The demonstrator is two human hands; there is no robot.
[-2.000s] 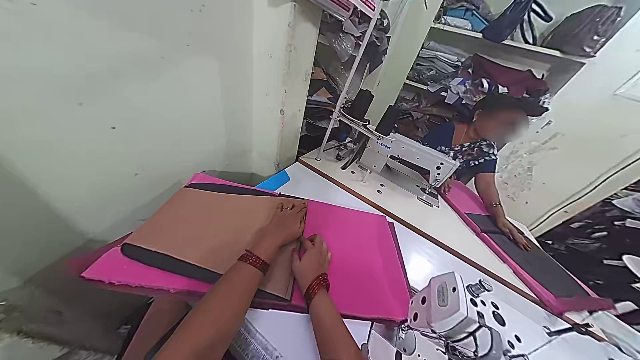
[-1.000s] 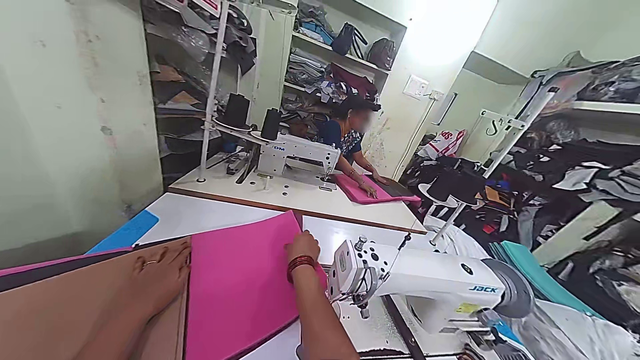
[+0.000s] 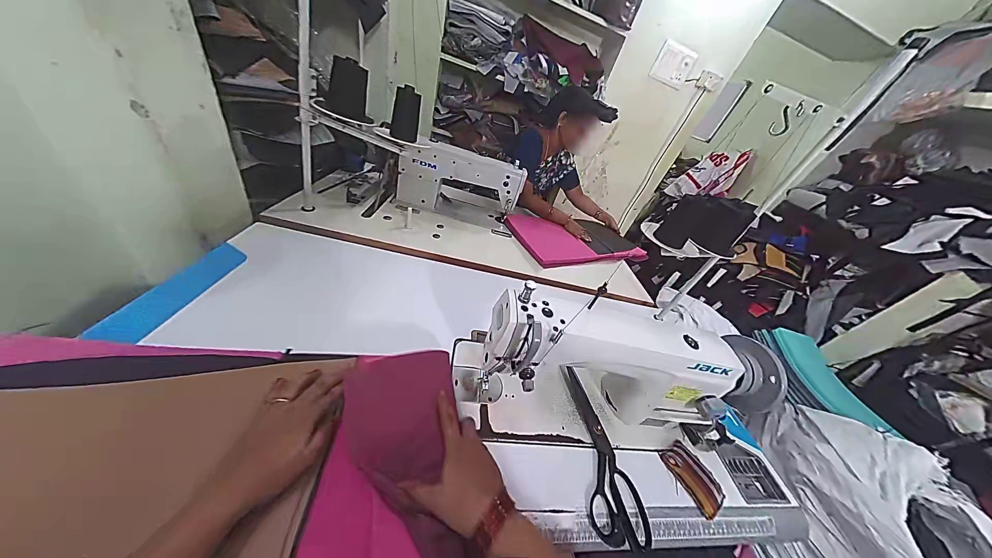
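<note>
My left hand (image 3: 291,434) lies palm down with fingers spread on a brown fabric panel (image 3: 116,442), near its right edge. My right hand (image 3: 457,473) has its thumb and fingers around the edge of a pink fabric piece (image 3: 399,403), which is bent up just left of the sewing machine's needle area. Bright pink fabric (image 3: 356,511) shows beneath it, and a dark layer (image 3: 155,368) runs behind the brown panel. Close to my right hand stands a white Jack sewing machine (image 3: 635,356). Black-handled scissors (image 3: 608,473) rest across its bed.
A blue strip (image 3: 170,291) lines the table's left edge. Beyond the white tabletop (image 3: 325,287), a co-worker (image 3: 554,163) handles pink and dark fabric (image 3: 558,240) at another sewing machine (image 3: 457,178). A metal ruler (image 3: 666,527) lies along the front edge; striped thread or trim (image 3: 694,480) lies above it.
The pink fabric's edge, flat two seconds ago, is now bent up in my right hand. My left hand stays on the brown panel. The view has swung right.
</note>
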